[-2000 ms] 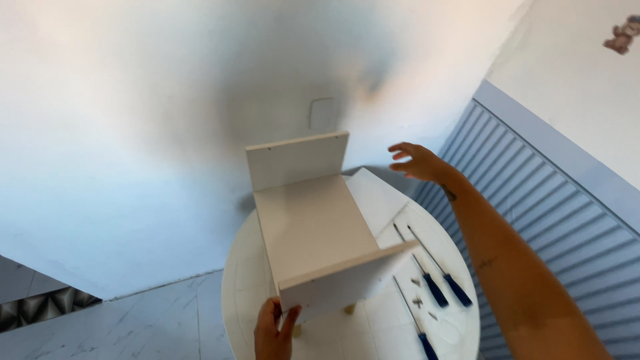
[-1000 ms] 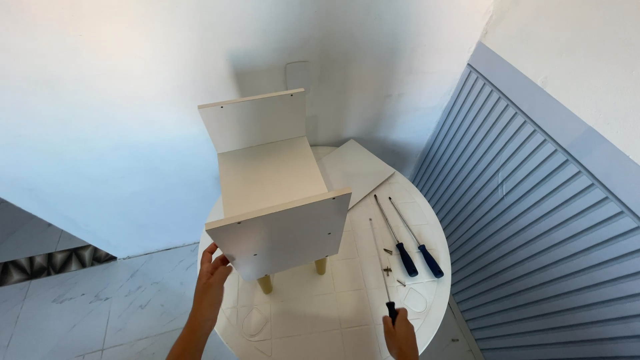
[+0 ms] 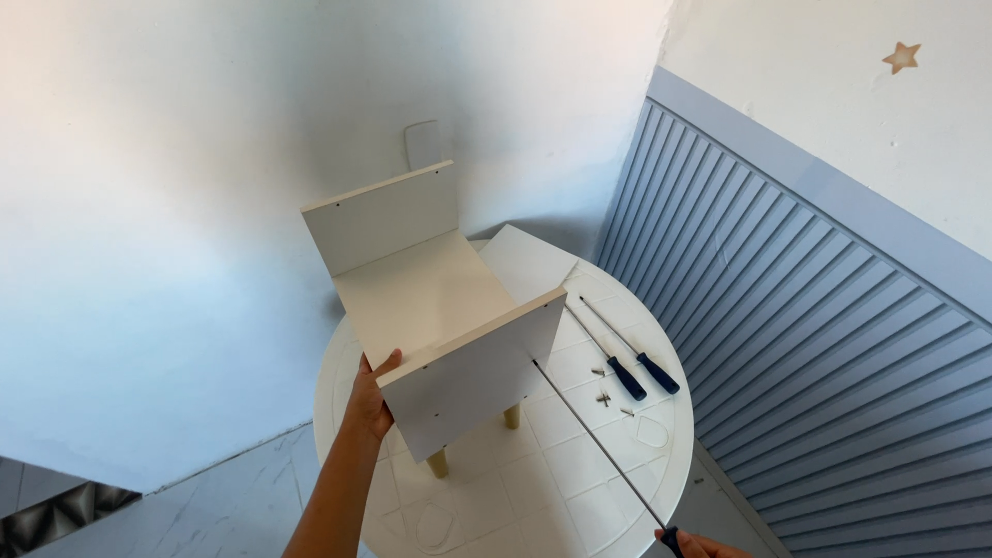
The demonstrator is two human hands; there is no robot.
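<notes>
A white panel furniture piece (image 3: 418, 294) with two upright side boards and short wooden legs (image 3: 438, 463) stands on a round white plastic table (image 3: 666, 480). My left hand (image 3: 373, 399) grips the left end of its near side board (image 3: 480, 380), thumb over the top edge. At the lower right, my right hand (image 3: 694, 545) holds the blue handle of a long screwdriver (image 3: 601, 446). Its tip is at the near board's outer face, by its right part; whether it touches a screw cannot be told. Two more screwdrivers (image 3: 626, 378) (image 3: 657, 372) lie on the table.
Several loose screws (image 3: 604, 399) lie beside the screwdrivers. A flat white panel (image 3: 527, 260) rests at the back of the table. Behind are a white wall with a cover plate (image 3: 423, 145) and, to the right, blue slatted panelling (image 3: 806, 310).
My right hand was empty in the oldest frame, then took the screwdriver from the table side. Its tip has since come up to the near board. My left hand stays at the board's left end.
</notes>
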